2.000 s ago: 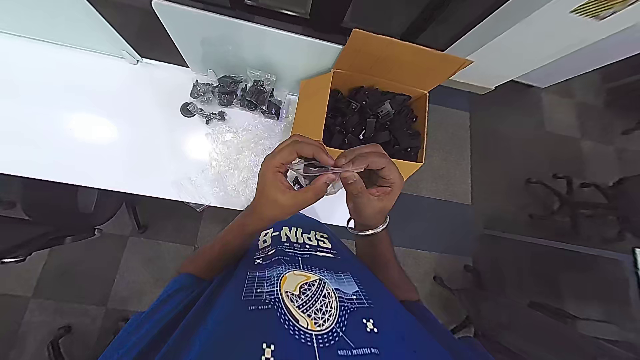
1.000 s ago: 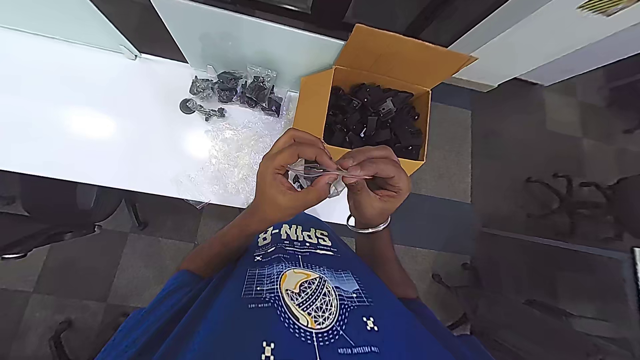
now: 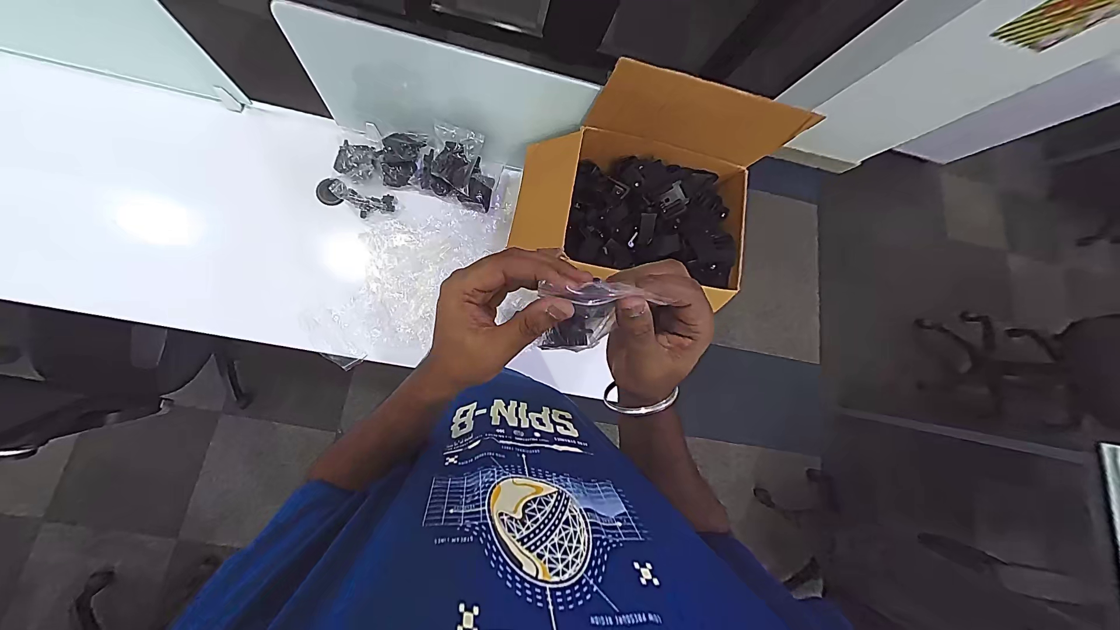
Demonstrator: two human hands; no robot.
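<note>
A small clear plastic bag (image 3: 576, 325) with a dark part inside is stretched between both hands, just in front of the cardboard box. My left hand (image 3: 494, 319) pinches the bag's top edge between thumb and fingers. On the other side, my right hand (image 3: 661, 328), with a metal bangle at the wrist, grips the same edge. Many black plastic parts (image 3: 647, 214) fill the open cardboard box (image 3: 544, 192) beyond the hands. What exactly the bagged part is cannot be told.
A heap of clear plastic bags (image 3: 416, 271) lies on the white table (image 3: 175, 271) left of the box. Several bagged black parts (image 3: 402, 162) sit behind it, near a low frosted partition (image 3: 455, 74). Office chairs stand around on the checkered floor.
The bag's top edge shows wider between my hands, and the dark part inside is now visible below it. Both hands stay at about the same place.
</note>
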